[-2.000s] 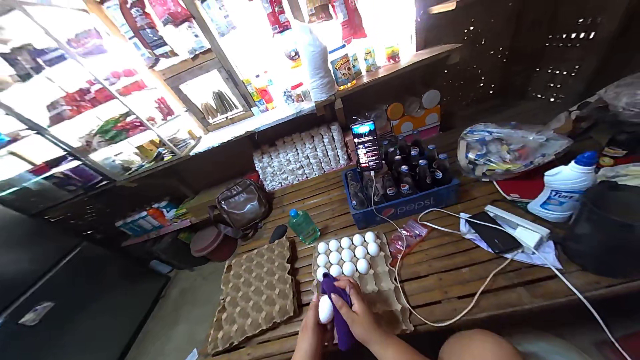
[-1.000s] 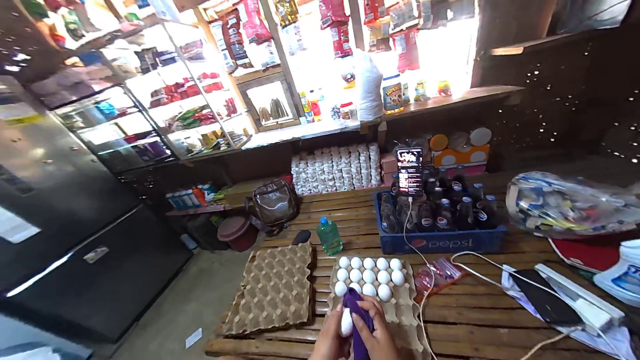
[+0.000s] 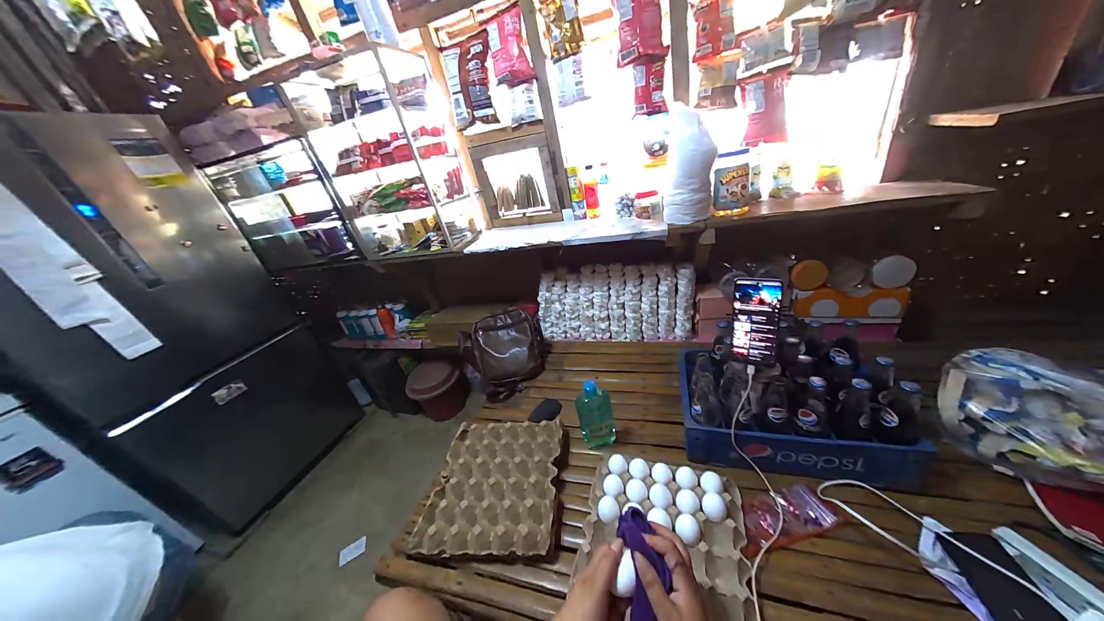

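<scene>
My left hand [image 3: 595, 582] grips a white egg [image 3: 625, 576] low in the view, over the near part of a cardboard egg tray [image 3: 720, 552]. Against that egg my right hand [image 3: 674, 571] presses a purple cloth [image 3: 642, 552]. Several white eggs [image 3: 661, 496] sit in the far rows of the tray, and some of its near cups hold none. Left of it lies another cardboard egg tray [image 3: 496, 492] with no eggs in its cups. Behind the two trays stands a bottle of green liquid [image 3: 595, 416] with a blue cap.
A blue Pepsi crate [image 3: 802, 461] of bottles stands behind on the right, a lit phone [image 3: 757, 321] propped upright at it. A white cable [image 3: 743, 448] runs down past a pink plastic packet [image 3: 789, 516]. A brown bag [image 3: 507, 345] lies at the slatted table's far left.
The view has swung to the left, bringing the refrigerator further in. Both hands stay together at the tray with the egg and the purple cloth.
</scene>
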